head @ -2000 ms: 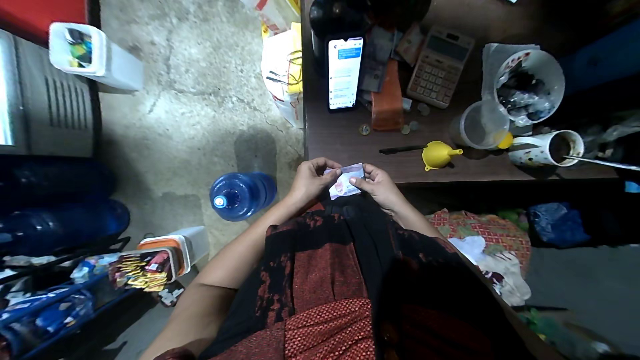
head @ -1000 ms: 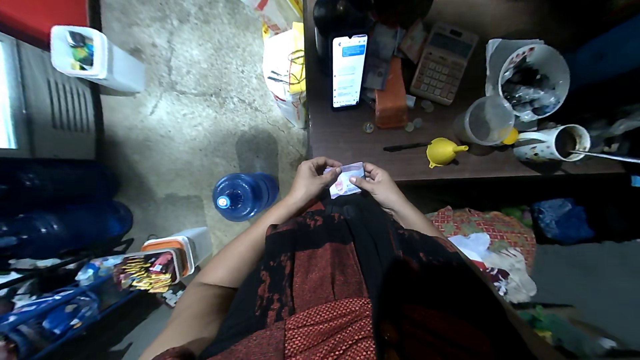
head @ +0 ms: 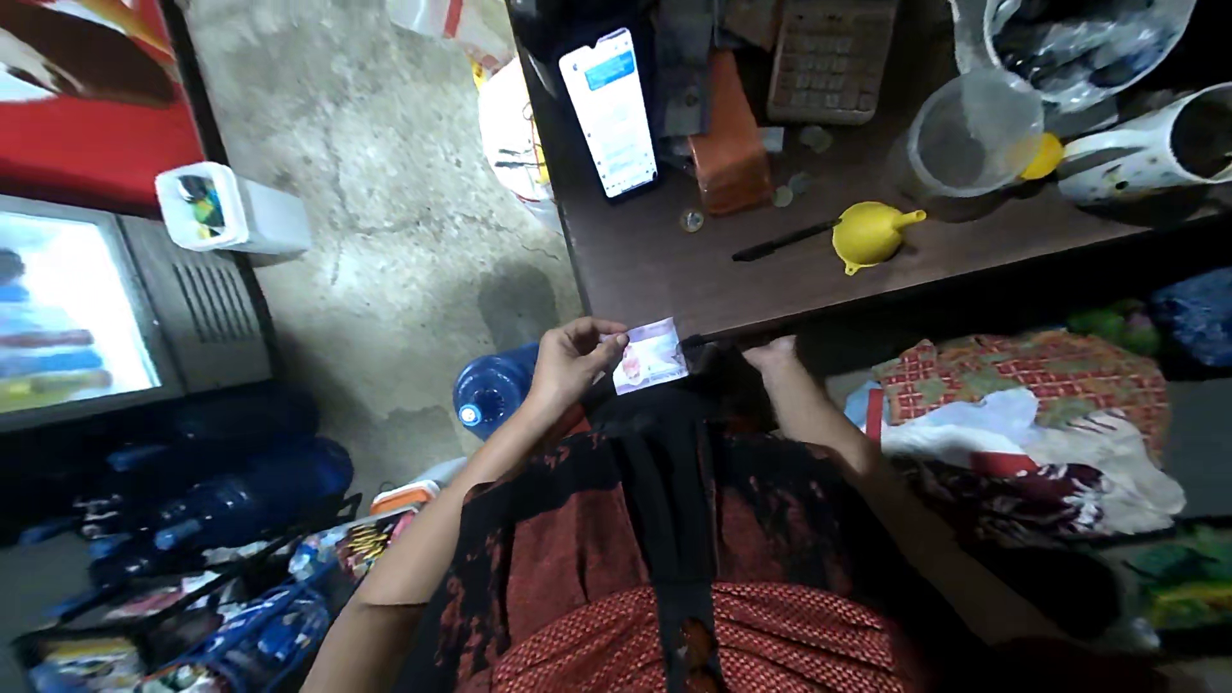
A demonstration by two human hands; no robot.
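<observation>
My left hand (head: 576, 361) pinches the left edge of a purple-and-white banknote (head: 652, 357), which lies flat to view just off the table's front edge, above my lap. Off to the right, my right hand (head: 772, 354) is at the edge of the dark wooden table (head: 654, 279); its fingers are partly hidden in shadow, and no held object shows. On the table lie a lit smartphone (head: 610, 114), an orange block-like item (head: 730, 144), a coin (head: 691, 220), a black pen (head: 784, 241) and a yellow funnel (head: 871, 234).
A calculator (head: 830, 63), a clear plastic container (head: 972, 135) and a mug (head: 1121, 159) stand farther back and right. A blue water jug (head: 493, 390) and a white bin (head: 231, 210) are on the concrete floor at left. Cloths (head: 1030, 404) lie low at right.
My right hand has let go of the banknote and moved right, away from it. The banknote, held in both hands before, is now in my left hand only. The view has shifted.
</observation>
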